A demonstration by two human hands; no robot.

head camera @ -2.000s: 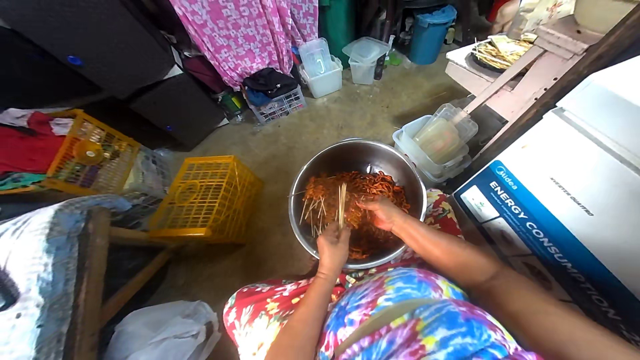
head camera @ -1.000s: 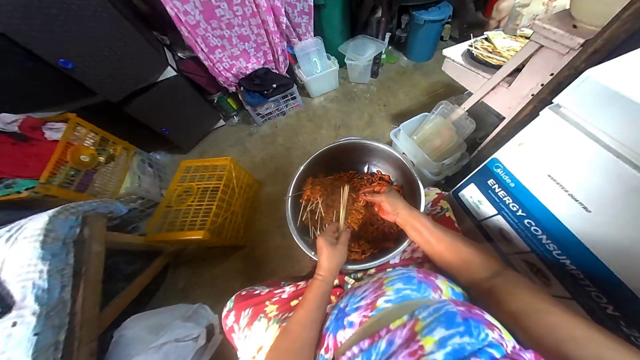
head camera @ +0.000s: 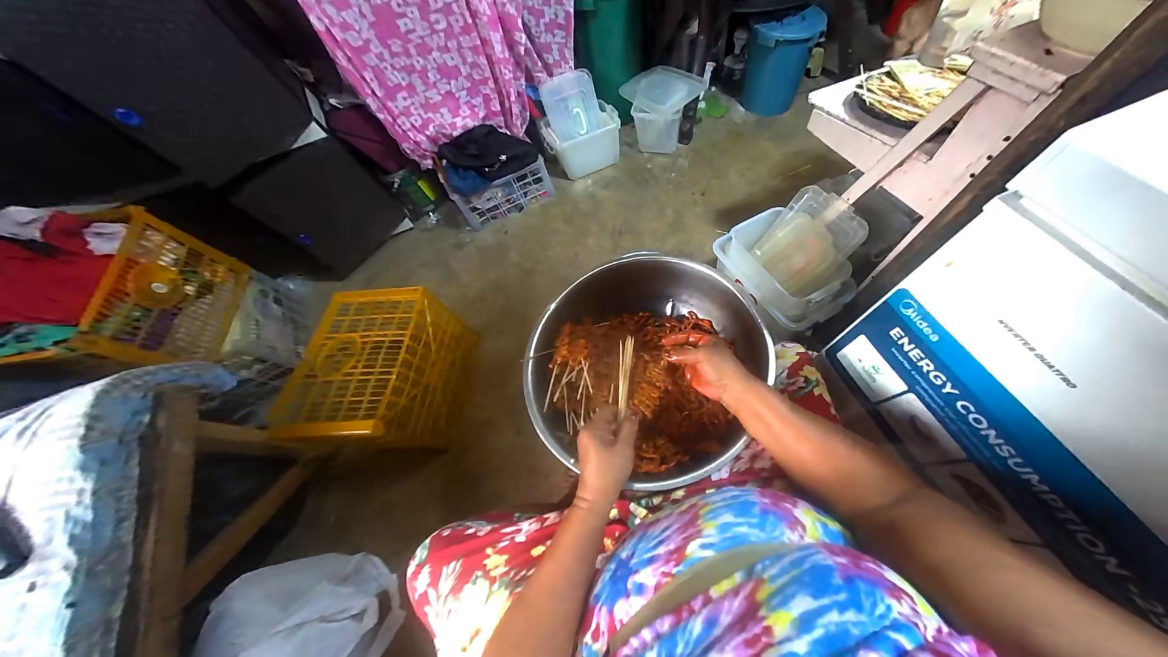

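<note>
A large steel basin (head camera: 762,365) rests against my lap, holding reddish-orange marinated pieces (head camera: 666,452) that look like meat. My left hand (head camera: 606,447) is closed around a bundle of thin wooden skewers (head camera: 626,374), which point up over the basin. Loaded skewers (head camera: 568,388) lie at the basin's left side, their bare ends toward me. My right hand (head camera: 707,363), its fingers stained red, is at the marinated pieces on the right side; its fingertips touch some of them, and whether it grips one is hard to see.
A yellow plastic crate (head camera: 374,365) stands left of the basin, a white plastic bag (head camera: 297,607) nearer me. Stacked clear plastic containers (head camera: 794,265) sit just beyond the basin at right, beside a large white appliance (head camera: 1049,301). A wooden frame (head camera: 169,484) stands at lower left.
My right hand has shifted slightly over the marinated pieces, its fingers now more spread. My left hand keeps the skewer bundle in about the same place.
</note>
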